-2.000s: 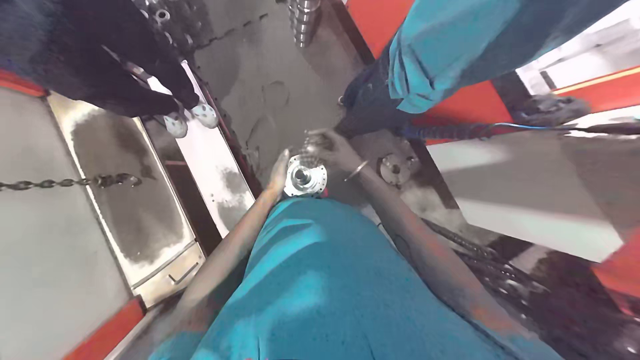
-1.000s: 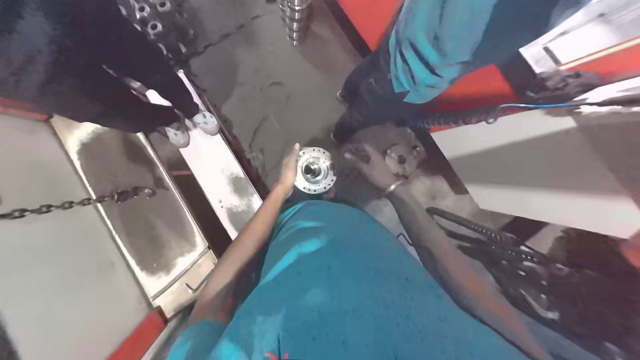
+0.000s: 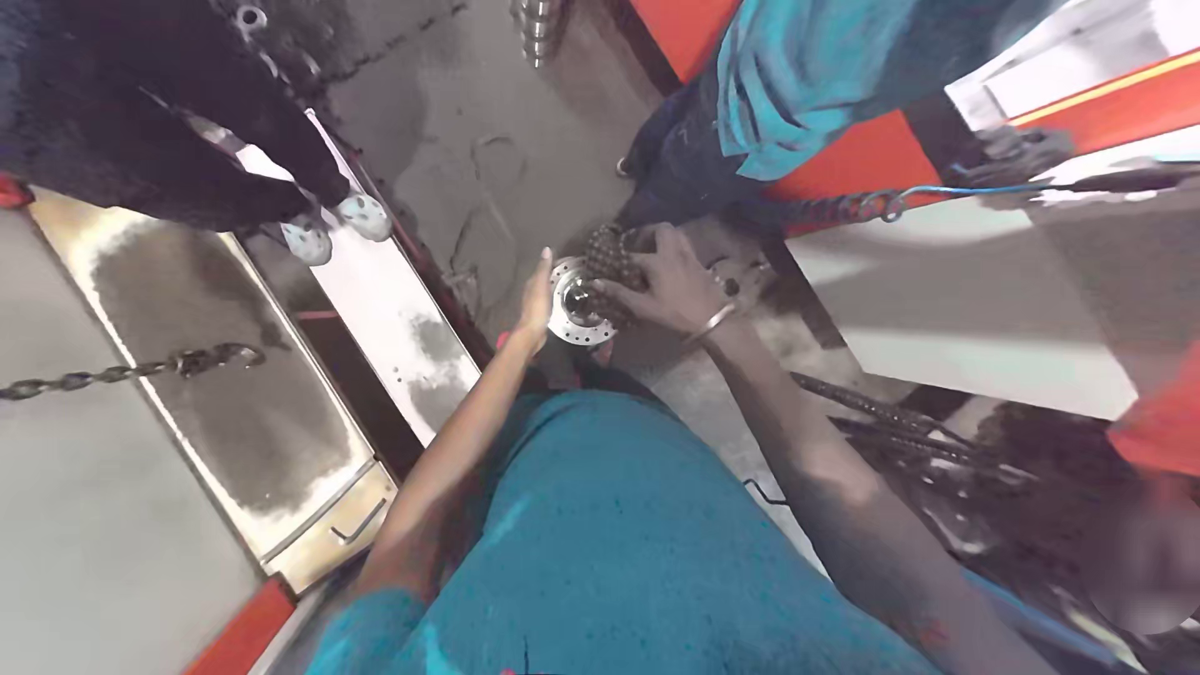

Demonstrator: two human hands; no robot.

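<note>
A round metal flange with a ring of holes [image 3: 566, 323] lies below me in the middle of the view. My left hand [image 3: 536, 305] rests against its left edge, fingers extended. At its right side my right hand [image 3: 670, 281] grips a dark, knobbly part, perhaps a coiled chain or a toothed piece [image 3: 614, 258], which covers the upper right of the flange. The lower surface of that part and some right fingertips are hidden.
A person in dark clothes [image 3: 141, 112] stands at upper left, another in a teal shirt [image 3: 806, 84] at upper right. A chain with a hook [image 3: 220, 358] hangs at left. Stacked metal rings [image 3: 537, 33] stand at the top. A coiled hose [image 3: 844, 208] and a pale panel [image 3: 966, 309] are at right.
One second ago my right hand was apart from the flange, with no dark part seen in it; now it holds that part over the flange. My left hand has stayed at the flange's left edge.
</note>
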